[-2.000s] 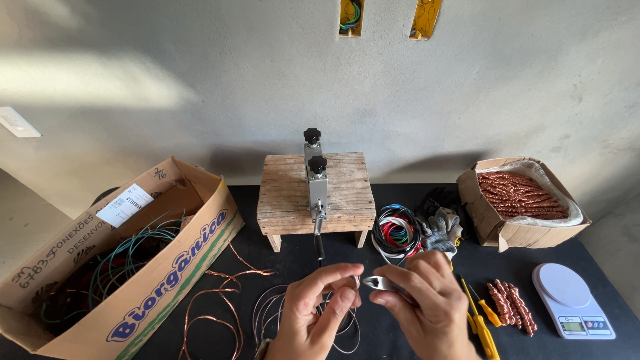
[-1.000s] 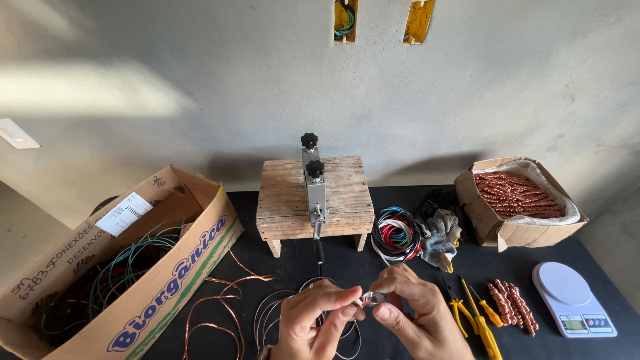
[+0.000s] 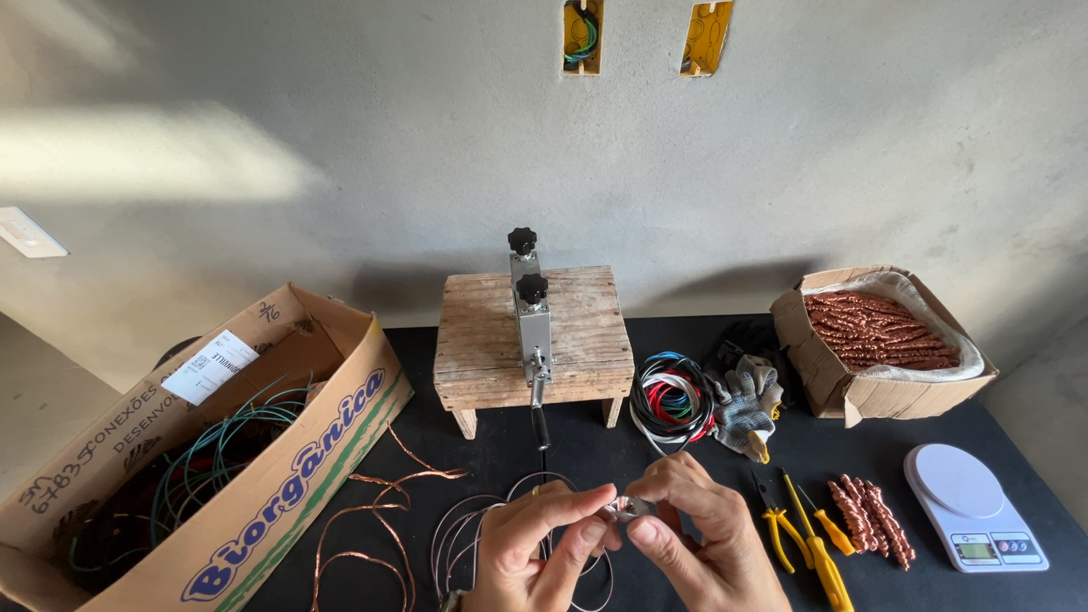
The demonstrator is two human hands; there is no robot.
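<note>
My left hand [image 3: 544,544] pinches a short bit of wire [image 3: 623,503] with copper showing, between thumb and index finger, at the lower middle. Against it my right hand [image 3: 701,531] holds a small silvery metal tool [image 3: 637,510], mostly hidden by the fingers; its exact kind cannot be told. Below and left of the hands lies a loose coil of thin wire [image 3: 450,535]. Beyond them, a hand-cranked metal wire-stripping machine [image 3: 533,327] with black knobs stands on a small wooden stool [image 3: 467,340].
A cardboard box [image 3: 289,501] of wires stands left, beside bare copper strands [image 3: 365,510]. To the right are coiled cables [image 3: 671,399], work gloves [image 3: 748,408], yellow-handled pliers [image 3: 790,540], screwdrivers [image 3: 820,561], twisted copper bundles [image 3: 871,518], a digital scale [image 3: 960,484] and a box of copper [image 3: 901,395].
The metal tool, beside the left fingertips two seconds ago, is now at the wire between both hands. The hands have come closer together.
</note>
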